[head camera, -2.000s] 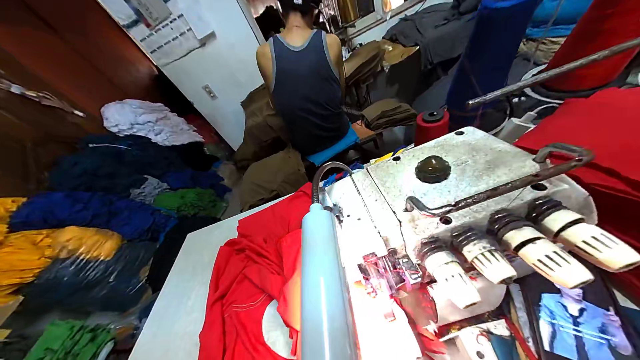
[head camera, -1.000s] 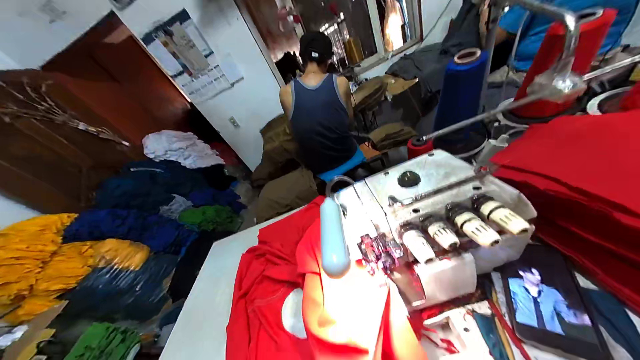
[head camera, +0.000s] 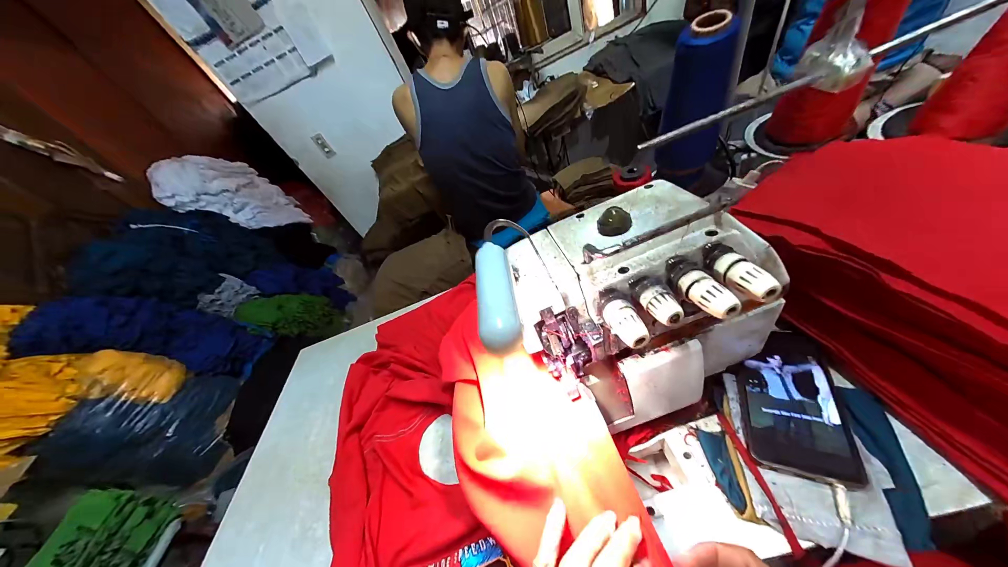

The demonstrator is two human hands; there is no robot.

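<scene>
At the bottom edge, the fingers of my left hand are on a brightly lit red fabric piece, holding its near part. Only a small part of my right hand shows, beside the fabric's right edge; its fingers are mostly cut off. The fabric reaches up to the needle and presser foot area of a white overlock sewing machine. A light-blue tubular lamp stands over it. More red cloth, a garment with a round pale opening and a print, lies to the left.
A phone with a lit screen lies right of the machine, near scraps and a cable. Red cloth is stacked at right, below thread cones and a metal rod. Cloth piles lie left of the white table. A person sits beyond.
The red fabric, spread by the machine one second ago, now shows my left fingers on its near part. Part of my right hand has come into view. The view has shifted considerably.
</scene>
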